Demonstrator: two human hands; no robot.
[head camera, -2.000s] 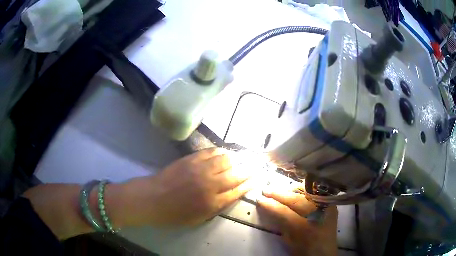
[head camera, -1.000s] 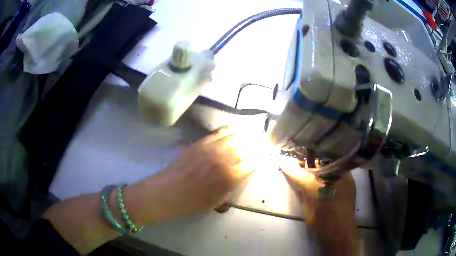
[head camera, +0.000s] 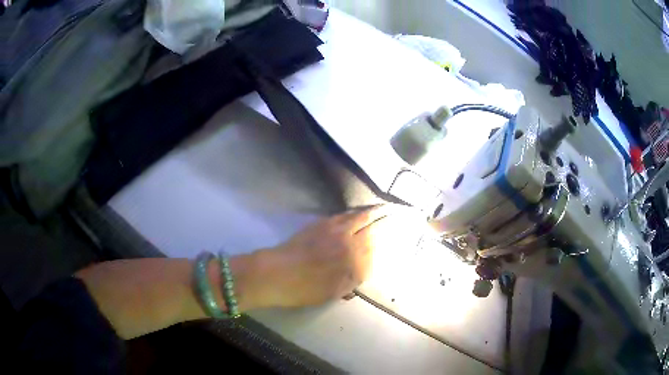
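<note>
My left hand (head camera: 334, 256), with a green bangle and beaded bracelet, lies on the machine table left of the needle. Its fingertips are at the near end of a dark fabric strip (head camera: 312, 143), which runs back to the stack of black cut pieces (head camera: 176, 95). Glare hides whether the fingers grip the strip. The presser foot and needle (head camera: 463, 245) sit in bright glare under the white sewing machine head (head camera: 506, 172). My right hand is not in view.
Grey garment parts (head camera: 81, 80) lie heaped at far left with a white cloth piece (head camera: 187, 23) on top. The machine lamp (head camera: 419, 138) stands behind the needle area. Dark purple-black pieces (head camera: 561, 55) are bunched beyond the table.
My right hand has left the needle area and the picture. The view has shifted, showing more of the table's back. More of the dark strip now shows beyond my left hand.
</note>
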